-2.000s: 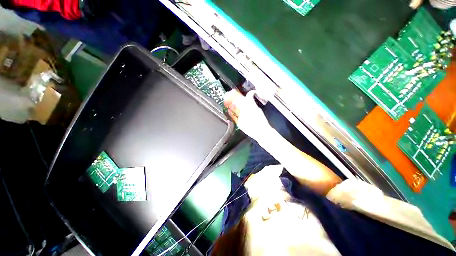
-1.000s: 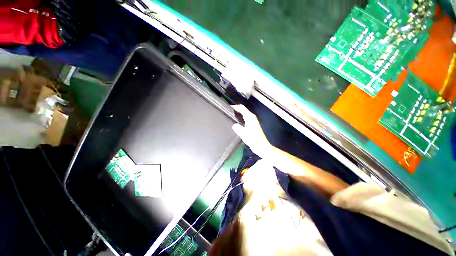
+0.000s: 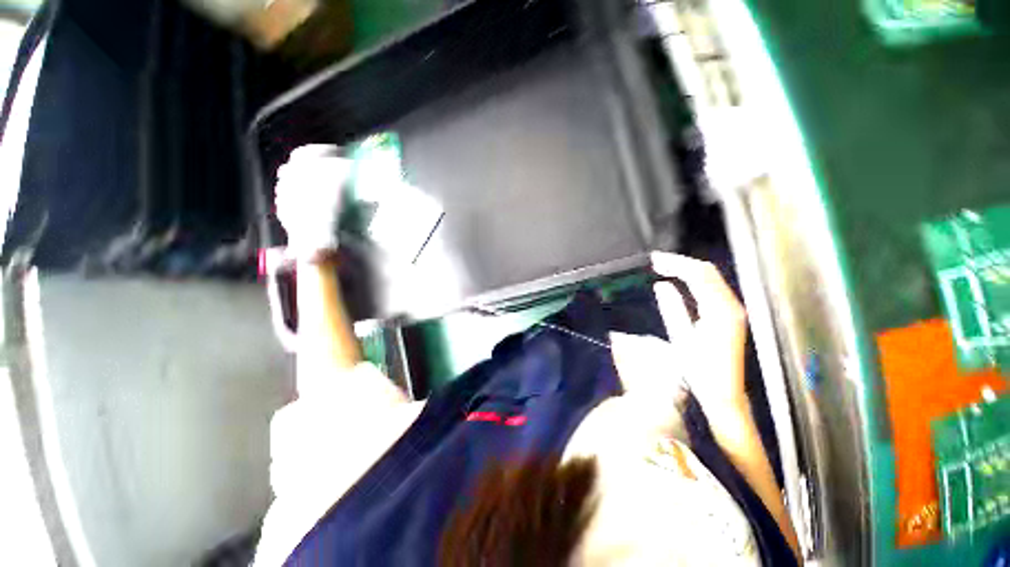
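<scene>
A large black bin [image 3: 521,166] stands open beside the bench. Green circuit boards [image 3: 379,166] lie in its left part, blurred, with a bright whitish board [image 3: 408,222] next to them. My left hand [image 3: 310,199], in a white glove, is over the bin's left side near the boards. It is strongly blurred, and its fingers and any hold cannot be made out. A red band shows at its wrist. My bare right hand [image 3: 709,310] is at the bin's near right corner, fingers curved at the rim.
The bench edge [image 3: 825,277] runs along the right. On the bench, green boards [image 3: 975,282] lie over and beside an orange pad [image 3: 914,443]. Black cloth-like material [image 3: 144,122] is at the upper left, above a grey surface [image 3: 155,410]. A person's dark hair shows at the bottom.
The view has turned, and the bin appears higher and more level. My gloved left hand has come into view over the bin's left side. My right hand remains at the bin's corner.
</scene>
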